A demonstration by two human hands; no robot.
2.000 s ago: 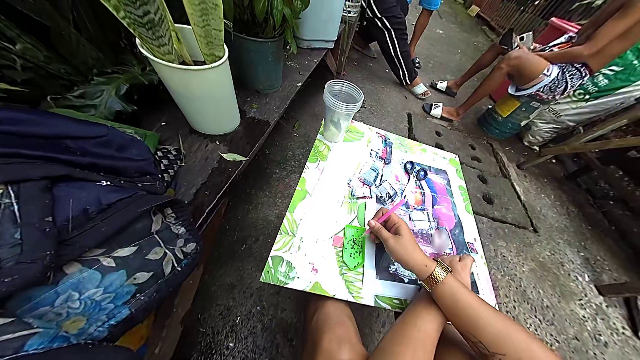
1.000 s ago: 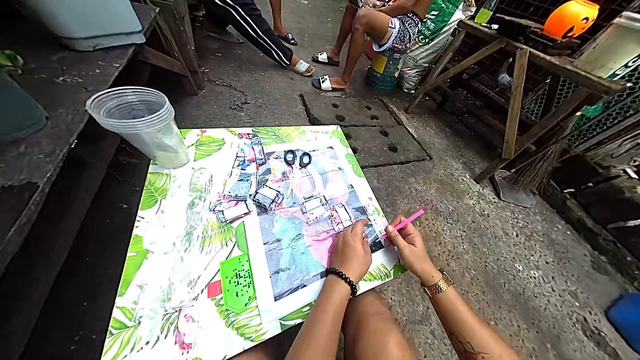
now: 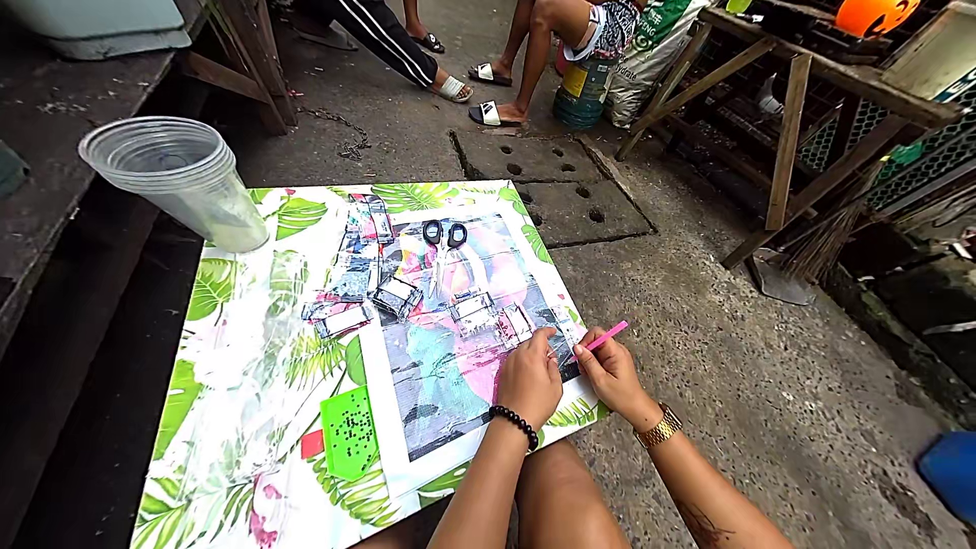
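Note:
My right hand (image 3: 610,370) holds a pink pen-like stick (image 3: 606,335) near the right edge of a diamond painting canvas (image 3: 435,381). My left hand (image 3: 534,374) rests on the canvas beside small plastic bags (image 3: 515,324); whether it holds anything cannot be told. Scissors with black handles (image 3: 442,248) lie on the upper part of the canvas. More small bags (image 3: 343,320) lie along its left side. A green tray (image 3: 349,433) with dark beads sits left of the canvas, next to a small red square (image 3: 312,444).
Stacked clear plastic cups (image 3: 183,183) stand at the leaf-patterned board's (image 3: 206,343) upper left corner. Beyond are people's legs (image 3: 526,61), a wooden table (image 3: 793,91) and a concrete drain cover (image 3: 557,191). A blue object (image 3: 949,473) is at the right.
Two seconds ago my right hand with the pink stick was near the green tray; now it is at the canvas's right edge. The view has swung right.

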